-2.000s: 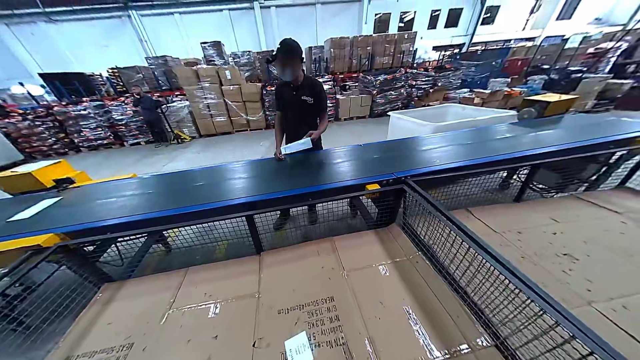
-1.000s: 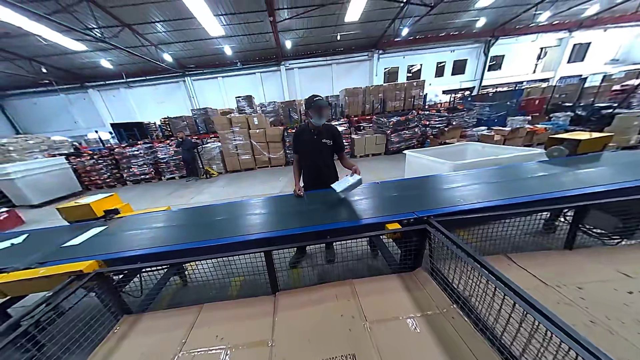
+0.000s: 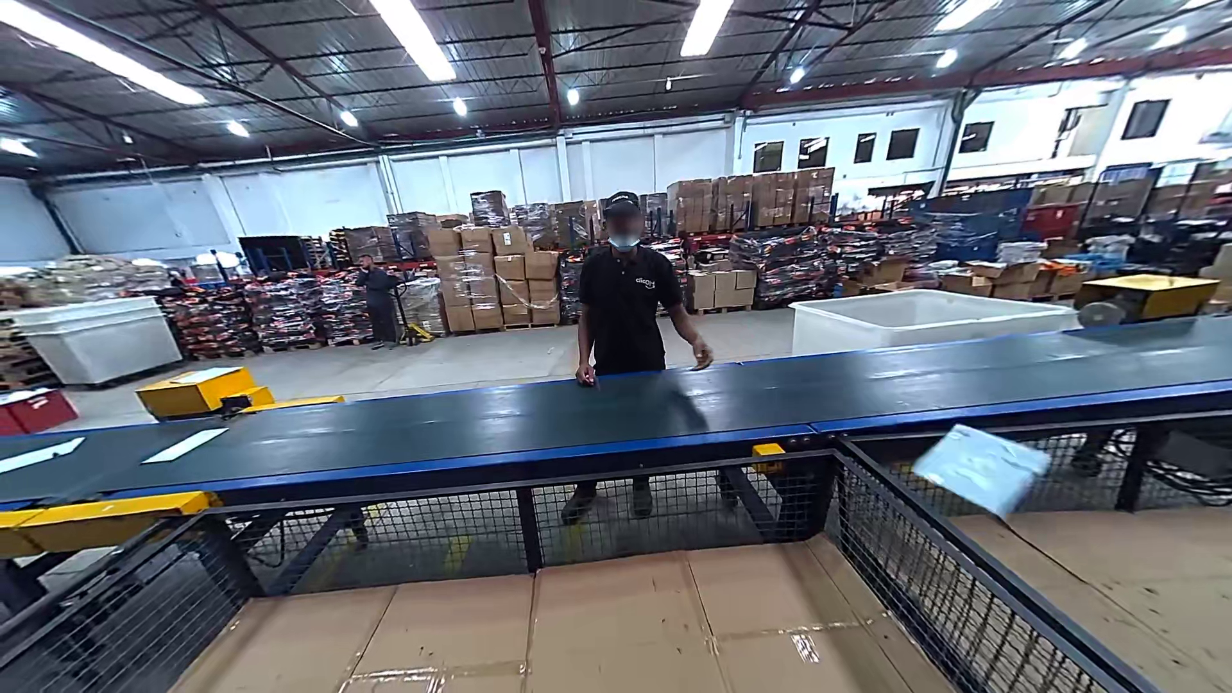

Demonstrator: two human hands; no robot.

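Neither my left hand nor my right hand shows in the head view. A dark conveyor belt (image 3: 462,423) with blue edges runs across the middle. Behind it a co-worker in a dark shirt (image 3: 626,308) stands with one hand at the belt's far edge and the other hand raised over it, fingers apart. A pale, flat package (image 3: 984,470), slightly blurred, is in the air over the mesh-sided bay on the right. Two flat white pieces (image 3: 185,446) lie on the belt at the left.
Below me a bay lined with cardboard (image 3: 616,616) is bounded by a black mesh fence (image 3: 635,525). Beyond the belt stand a large white bin (image 3: 934,313), stacked cartons (image 3: 496,279) and a yellow machine housing (image 3: 197,390). Another person (image 3: 378,298) stands far back at the left.
The pale package has left the co-worker's hand and is now in the air at the right. The view has tilted up since the oldest frame.
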